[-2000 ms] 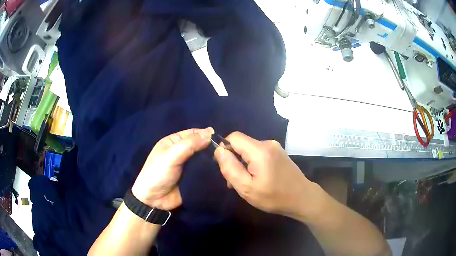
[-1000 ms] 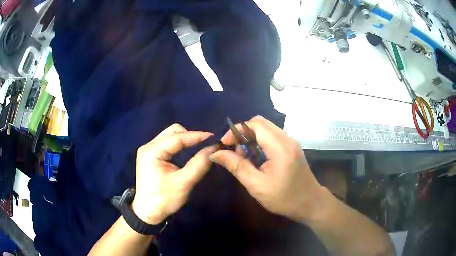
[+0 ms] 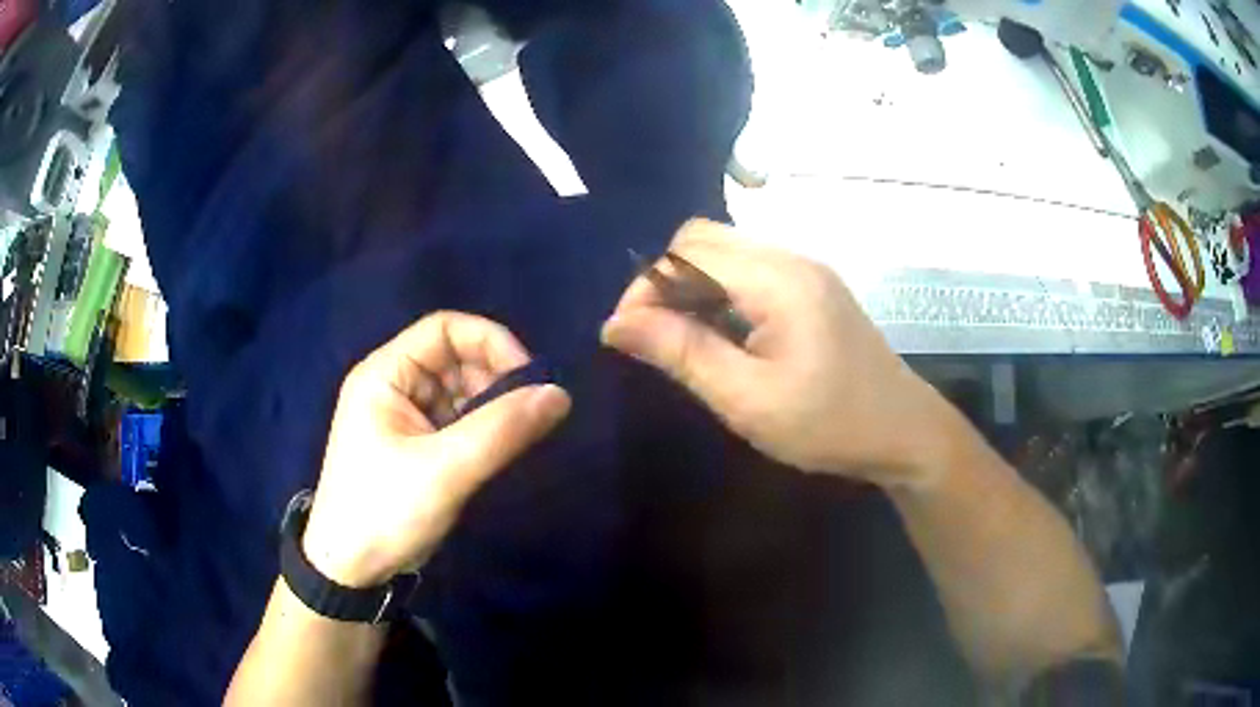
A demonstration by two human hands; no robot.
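Observation:
A large navy garment (image 3: pixel 318 263) is heaped in front of me, over the table edge and my lap. My left hand (image 3: pixel 435 428) pinches a small fold of the navy fabric between thumb and fingers, left of centre. My right hand (image 3: pixel 760 345) is to the right and a little higher, apart from the left. It holds a small dark pointed tool (image 3: pixel 687 287) whose tip points up and left. Fingers hide much of the tool, so I cannot tell its exact kind. No thread can be made out between the hands.
Part of a white sewing machine (image 3: pixel 1188 83) stands at the upper right. Scissors with red and orange handles (image 3: pixel 1170 260) lie at the table's right. A printed ruler strip (image 3: pixel 1023 304) runs along the near table edge. A blue object (image 3: pixel 141 449) is at the left.
The hands have moved apart. My right hand has moved up with the tool, and my left hand has moved left and now pinches a fabric fold. The view has shifted slightly.

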